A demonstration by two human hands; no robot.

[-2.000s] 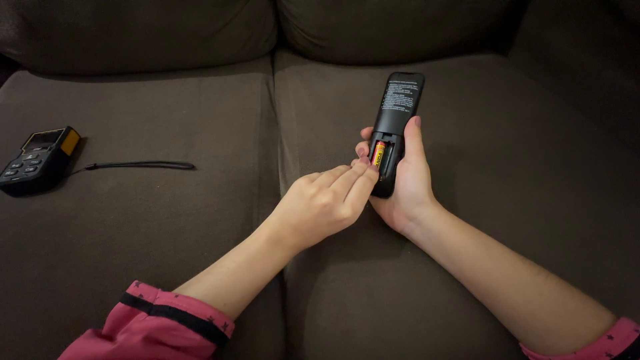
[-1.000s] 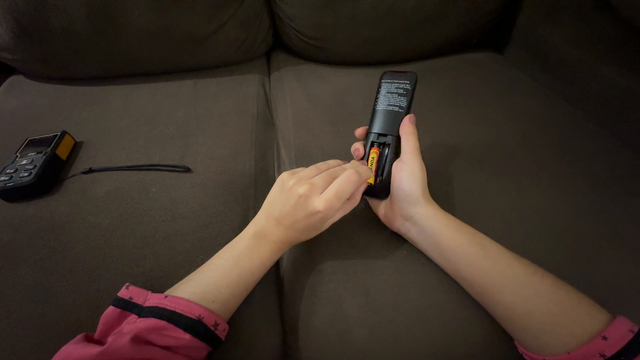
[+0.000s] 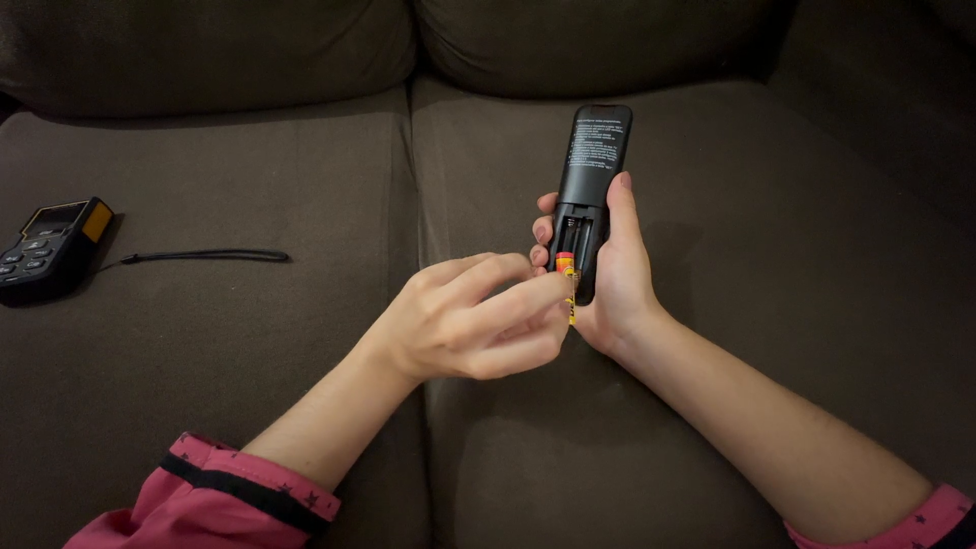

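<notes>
My right hand (image 3: 629,274) holds a black remote control (image 3: 592,164) upright, back side facing me, with small printed writing on its upper part. The battery compartment (image 3: 581,232) in its lower half is uncovered, and a metal spring shows inside it. Between the fingertips of my left hand (image 3: 488,316) is a red and yellow battery (image 3: 565,261), which lies over the lower end of the compartment. My left fingers hide part of the battery.
A black and yellow handheld device with a keypad (image 3: 57,248) lies on the left seat cushion (image 3: 229,183) of a dark fabric sofa. Its black wrist strap (image 3: 213,255) stretches to the right. Back cushions (image 3: 206,53) stand behind, and a seam runs between the seats.
The battery, earlier inside the compartment, has moved down and partly out past the remote's lower end, held by my left fingers. My right hand keeps its hold on the remote.
</notes>
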